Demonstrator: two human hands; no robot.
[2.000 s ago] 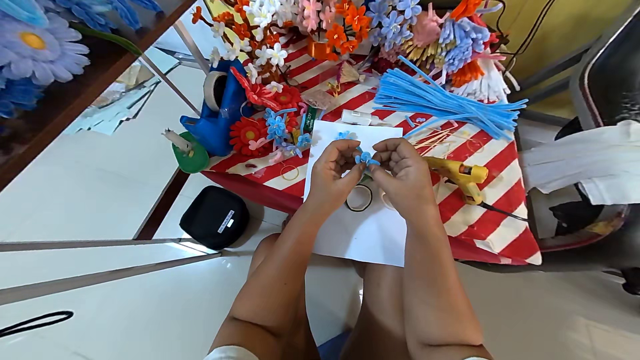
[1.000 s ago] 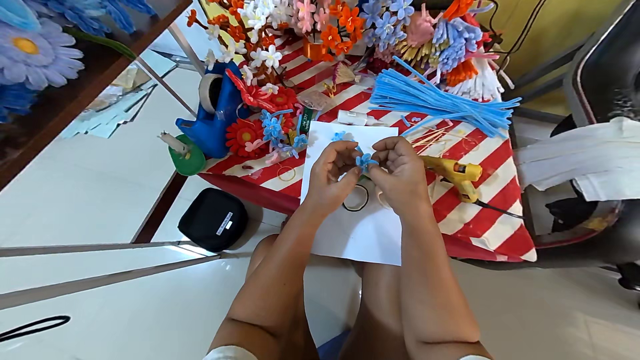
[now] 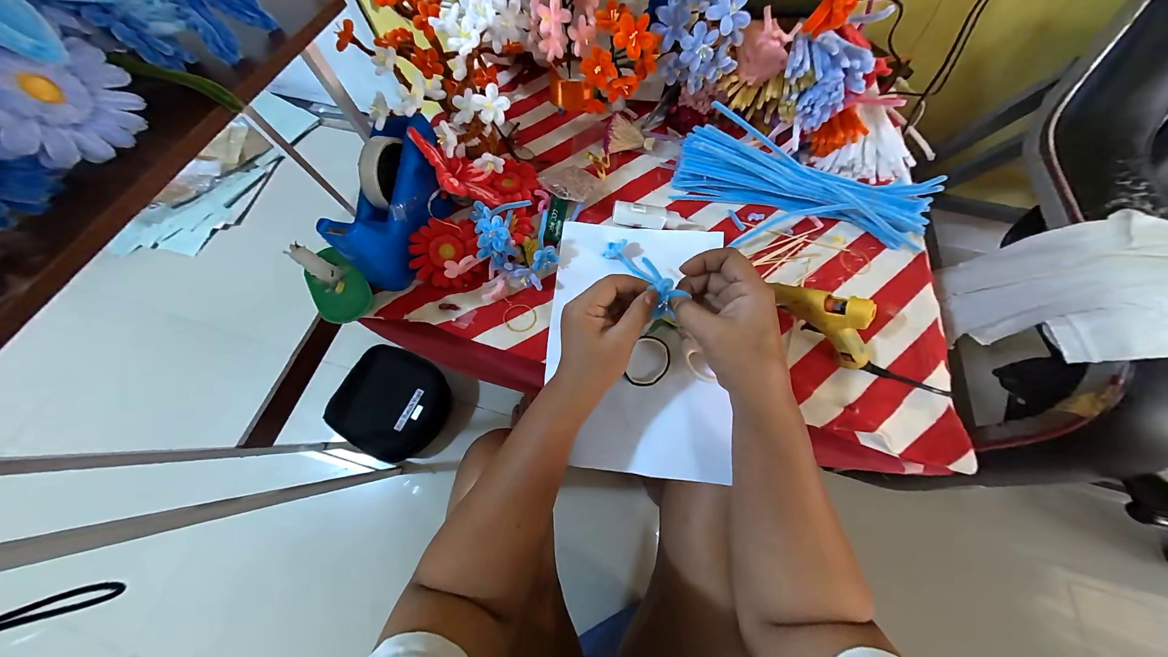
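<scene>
Between the fingertips of my left hand [image 3: 607, 328] and my right hand [image 3: 730, 315] is a small blue pipe-cleaner flower [image 3: 663, 297], pinched from both sides above a white sheet of paper [image 3: 639, 438]. Another little blue flower [image 3: 617, 248] lies on the sheet just beyond my left fingers. Two rings, one dark-edged [image 3: 648, 361] and one pale [image 3: 699, 361], rest on the paper beneath my hands. A yellow glue gun [image 3: 835, 319] lies right of my right hand. Behind it is a bundle of blue pipe cleaners [image 3: 794, 182]. A small white bottle [image 3: 650, 216] lies at the paper's far edge.
Pipe-cleaner flowers in several colours [image 3: 630, 46] crowd the back of the red-and-white striped table [image 3: 912, 383]. A blue tape dispenser [image 3: 392, 210] and a green-based object [image 3: 339, 297] stand left. A black case [image 3: 388, 403] is on the floor; a black chair [image 3: 1086, 119] is right.
Both hands stay over the paper with the blue flower between them. The fingers have shifted slightly, and blue strands now show above the flower.
</scene>
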